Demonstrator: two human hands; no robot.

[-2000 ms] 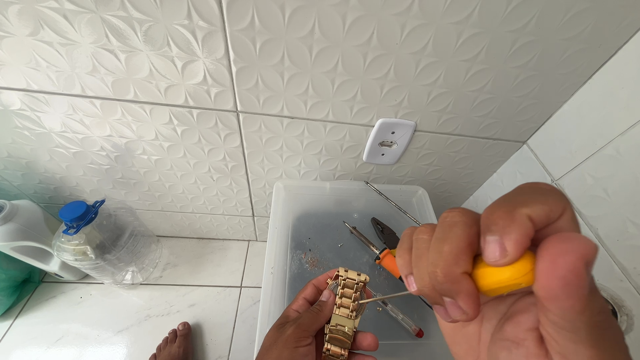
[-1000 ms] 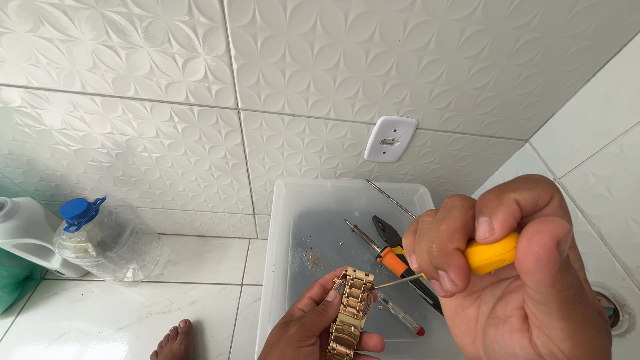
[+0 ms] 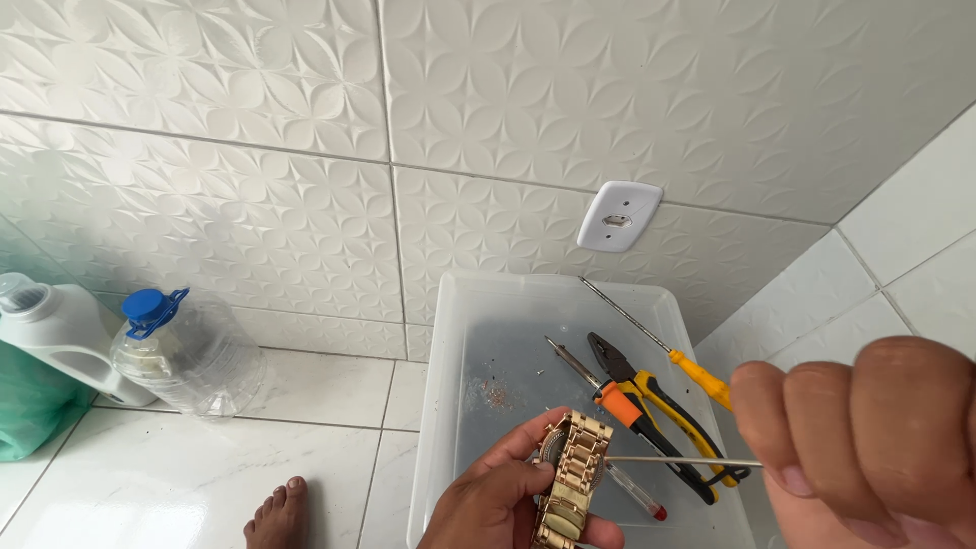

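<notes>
My left hand (image 3: 496, 488) grips a gold-coloured metal wristwatch (image 3: 583, 450) by its case and bracelet, low in the middle of the head view. On the right, my right hand (image 3: 862, 435) is closed around a screwdriver, whose handle is hidden by the fingers. The thin metal shaft (image 3: 686, 460) runs left from the hand, and its tip meets the side of the watch. Beneath the hands, a soldering iron with an orange collar (image 3: 618, 404), pliers with yellow and black handles (image 3: 671, 412) and a clear tester screwdriver with a red end (image 3: 637, 492) lie on a translucent plastic lid (image 3: 446, 335).
Another screwdriver with a yellow handle (image 3: 698, 377) lies at the lid's right. A wall socket (image 3: 620, 216) is behind. At the left stand a clear bottle with a blue cap (image 3: 194, 358), a white jug (image 3: 65, 328) and a green bag (image 3: 38, 412). A bare foot (image 3: 278, 515) is on the floor.
My right hand has turned over and moved lower, with its knuckles now showing; it hides the yellow handle seen earlier. The yellow-handled screwdriver on the lid shows more fully. My left hand still holds the watch.
</notes>
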